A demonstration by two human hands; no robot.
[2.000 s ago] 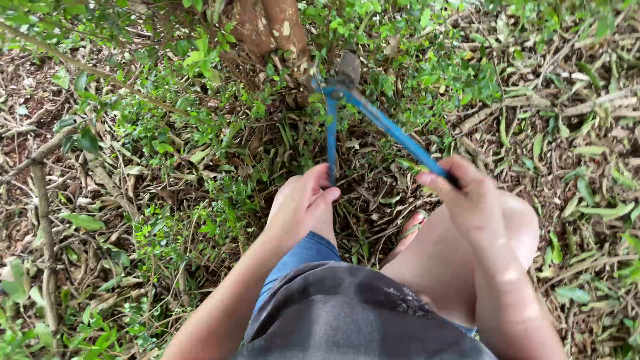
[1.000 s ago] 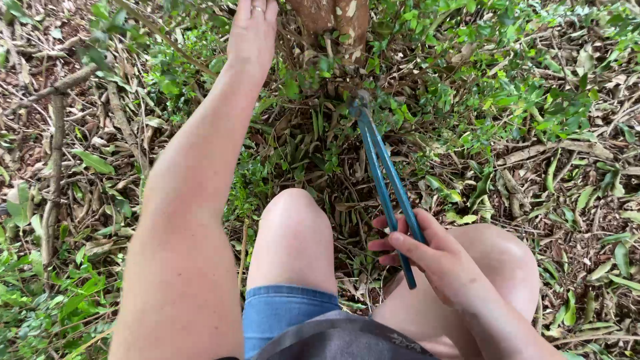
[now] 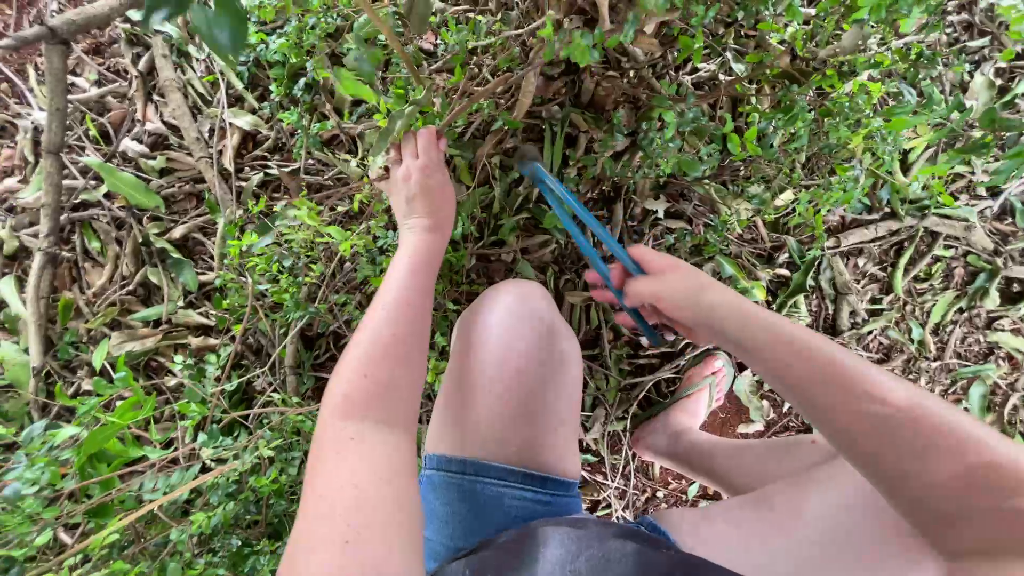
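Observation:
My right hand holds blue-handled loppers, its fingers around the two long handles, which lie close together. Their head points up and to the left, low among leaves, and its blades are hard to make out. To the left of the loppers, my left hand is closed on leafy stems at the upper middle, with the fingertips partly hidden by leaves.
A thick branch stands at the left edge, with another across the upper left corner. Leaf litter and low green plants cover the ground. My bent knee and sandalled foot are close below the loppers.
My left hand was on the loppers, then reached up beside the trunk, and is now lower, on leafy stems. The lopper handles have come together in my right hand. The trunk has left the view.

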